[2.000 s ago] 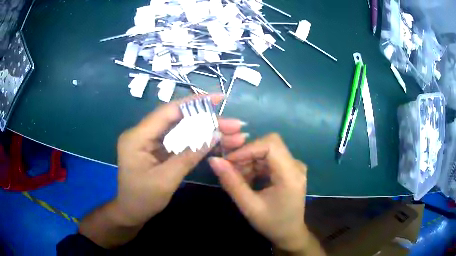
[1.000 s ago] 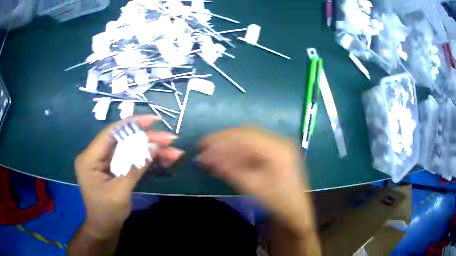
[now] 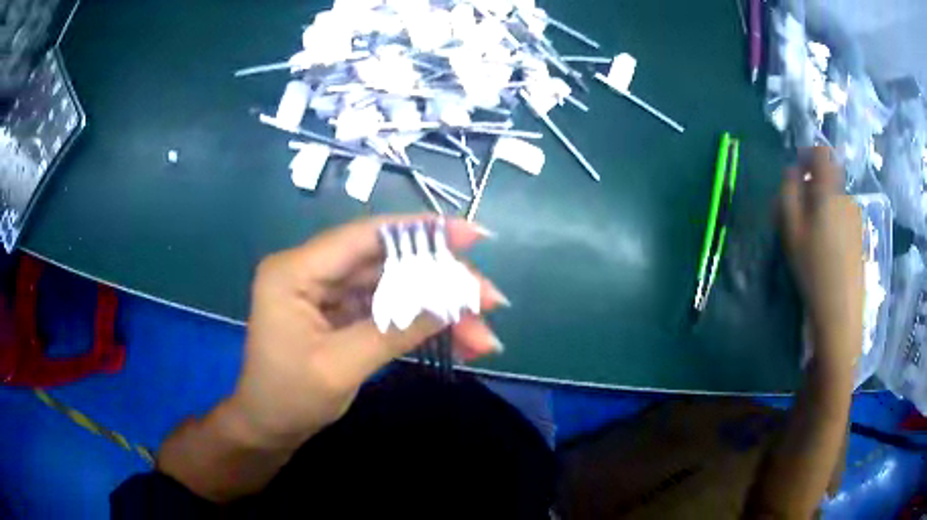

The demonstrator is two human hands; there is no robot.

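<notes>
My left hand (image 3: 315, 315) is closed around a bunch of flagged rods (image 3: 425, 286), with rod ends in a row at the top and white flags overlapping below. My right hand (image 3: 821, 239) is blurred at the right, in front of a clear box. A blurred pale strip (image 3: 803, 107), which looks like the steel ruler, rises from its fingers. The green cutter (image 3: 717, 208) lies on the mat between my hands. A pile of flagged rods (image 3: 427, 76) lies at the top centre, beyond my left hand.
A clear box of white pieces (image 3: 872, 289) stands at the right, partly hidden by my right hand. Clear plastic bags (image 3: 864, 112) and a purple pen (image 3: 755, 41) lie at the upper right. Another clear container (image 3: 36, 142) is at the left edge. The mat's front edge curves below my left hand.
My right hand has moved from beside the bunch to the far right. The steel ruler is gone from beside the green cutter. My left hand still holds the bunch. The camera view has shifted.
</notes>
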